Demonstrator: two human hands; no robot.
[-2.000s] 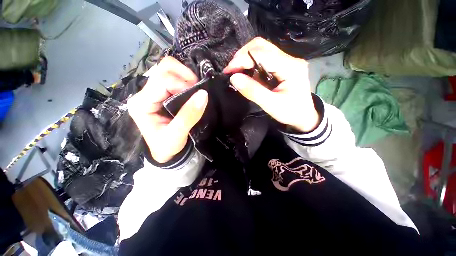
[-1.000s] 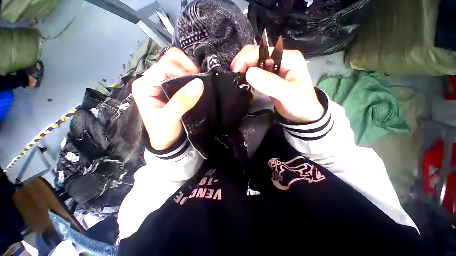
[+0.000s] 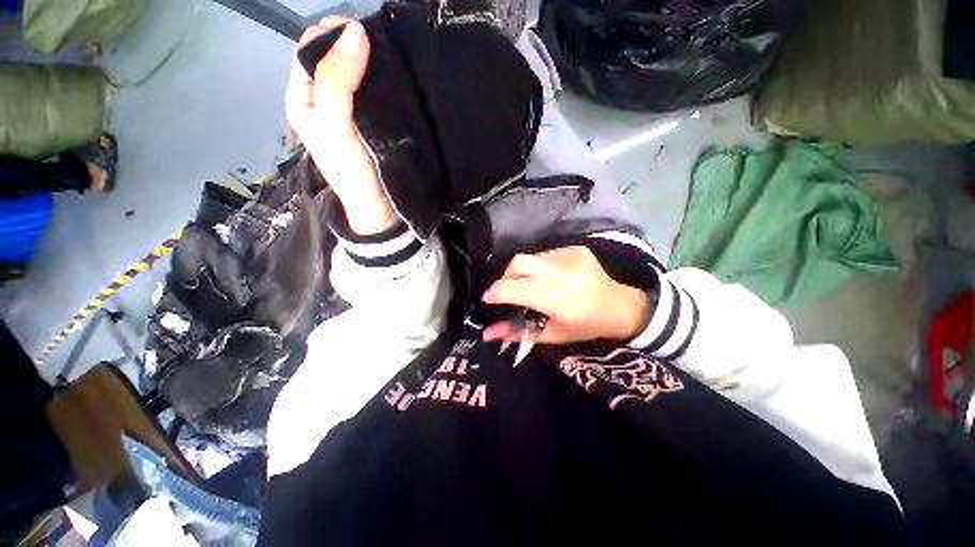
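The dark denim garment (image 3: 470, 118) hangs from my left hand and spreads over my lap, its black inside facing me with pale stitch lines along its edges. My left hand (image 3: 340, 107) is raised at the upper left and grips a folded edge of it. My right hand (image 3: 567, 299) is low near my chest, fingers curled around the thread snips (image 3: 524, 333), whose short silvery blades point down towards me. Whether its fingertips also touch the cloth cannot be told.
A pile of dark denim garments (image 3: 241, 310) lies at the left. A black plastic bag (image 3: 663, 53) stands at the top, woven sacks (image 3: 855, 86) at the upper right, green cloth (image 3: 786, 224) at the right. A person's foot (image 3: 104, 166) shows at the upper left.
My left hand has moved up with the garment's edge, spreading the cloth. My right hand has let go of the upper edge and come down towards my chest, with the snips now pointing down.
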